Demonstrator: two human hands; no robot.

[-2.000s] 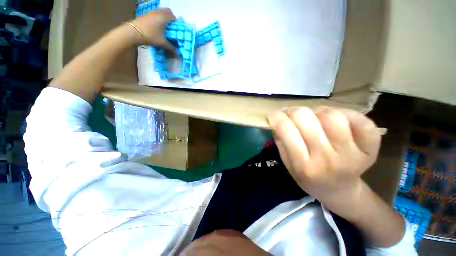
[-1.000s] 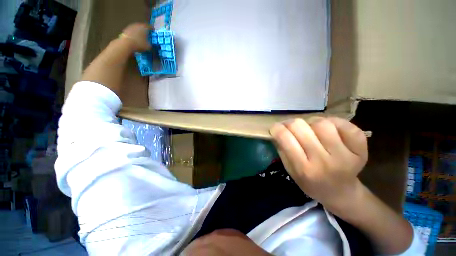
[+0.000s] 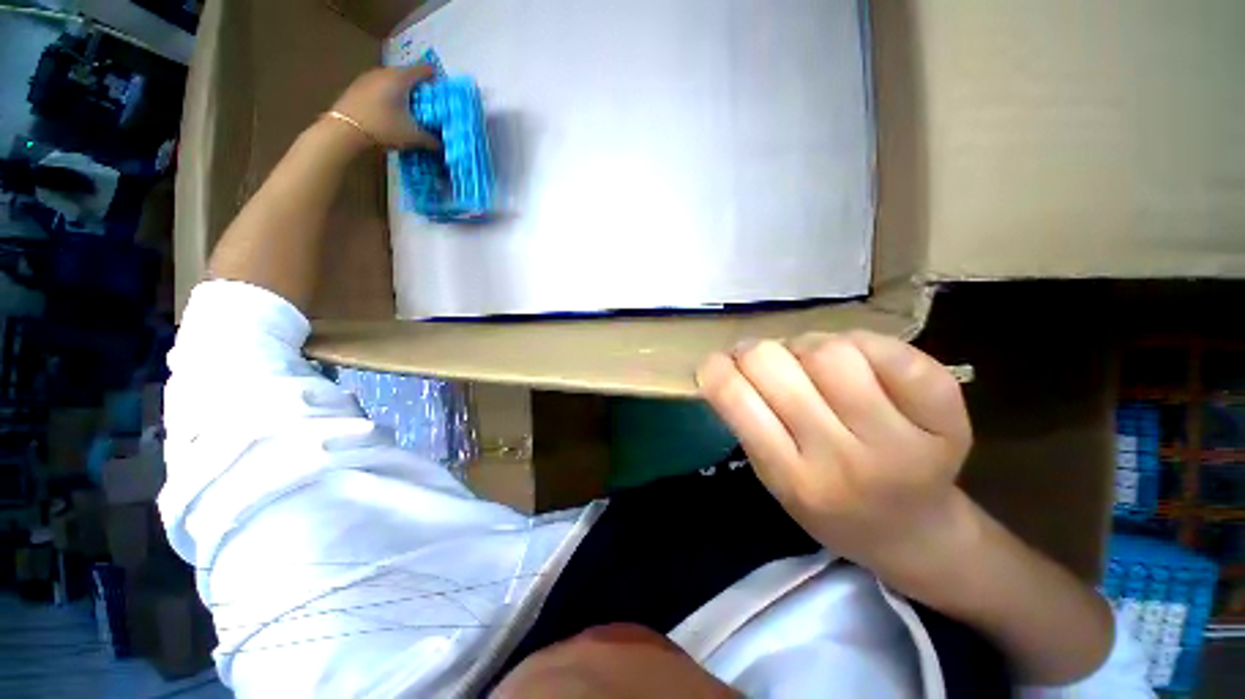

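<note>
My left hand (image 3: 382, 109) is inside the open packing carton (image 3: 901, 150), at its left side. It grips several blue key frames (image 3: 467, 150), bunched together and blurred, over the white layer sheet (image 3: 655, 164). Whether they touch the sheet I cannot tell. My fingers hide part of them. My right hand (image 3: 853, 437) is closed over the top edge of the near carton flap (image 3: 587, 358), right of centre.
The supply carton's orange grid (image 3: 1219, 458) is at the far right, with blue-and-white keypads (image 3: 1161, 601) at its near left. Shiny clear plastic wrap (image 3: 417, 410) and a small brown box (image 3: 501, 444) are below the flap. Dark clutter stands at far left.
The blue frames, spread apart two seconds ago, are now bunched together in my left hand at the carton's left side. My right hand keeps its hold on the flap. The camera view has shifted.
</note>
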